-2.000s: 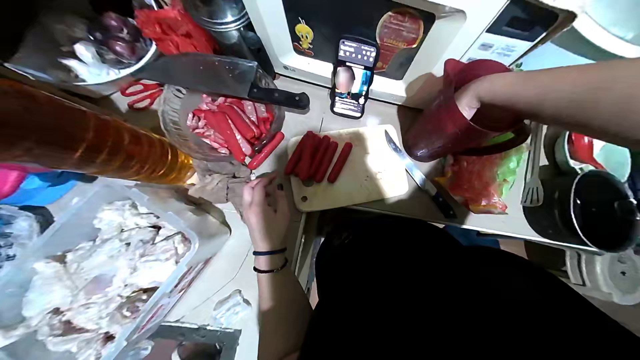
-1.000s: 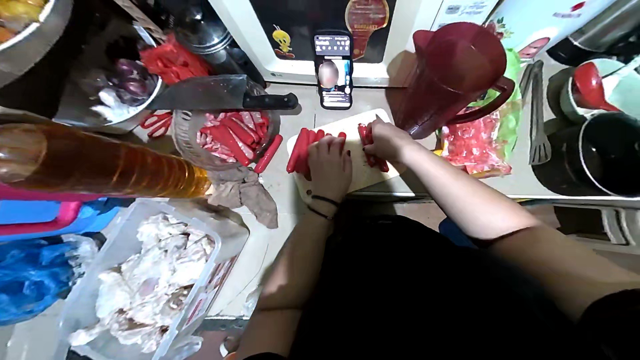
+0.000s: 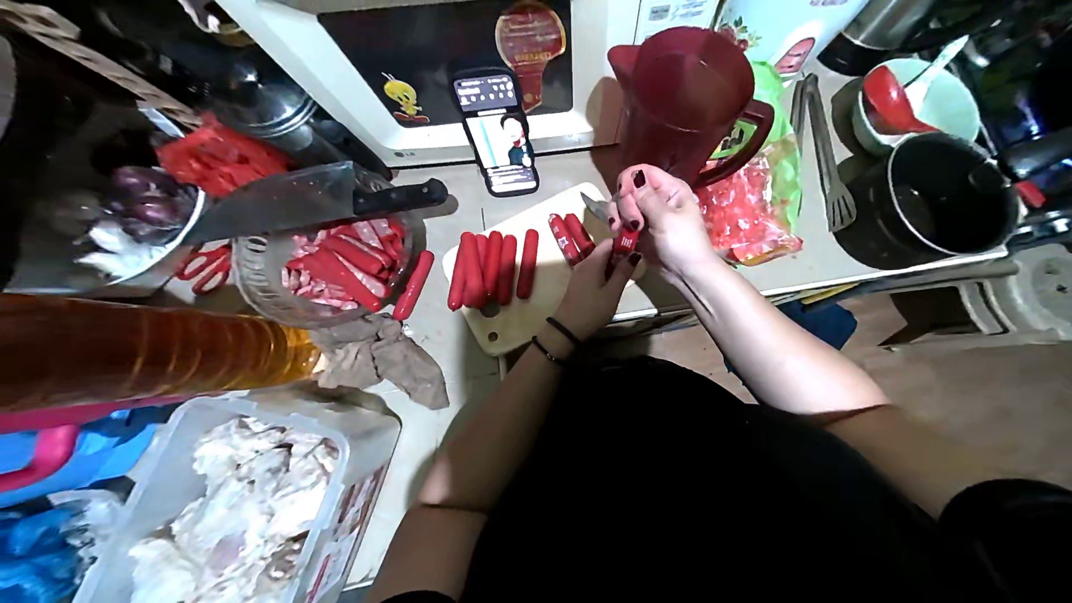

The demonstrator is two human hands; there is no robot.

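Note:
My left hand grips a red hot dog in a printed casing over the right end of the cutting board. Close against it, my right hand is closed on a knife, whose blade points up and left; its handle is hidden in my fist. Two more cased hot dogs lie on the board beside my fingers. Several plain red hot dogs lie in a row on the board's left half. One more hot dog rests against a glass bowl of cut red pieces.
A large cleaver lies across the bowl. A phone leans on the microwave oven. Right of it stand a maroon pitcher and a black pot. Left are an amber-filled bottle and a plastic tub of raw meat.
My left hand has moved right, off the row of hot dogs, to meet my right hand. The knife, lying on the board two seconds ago, is now in my right hand.

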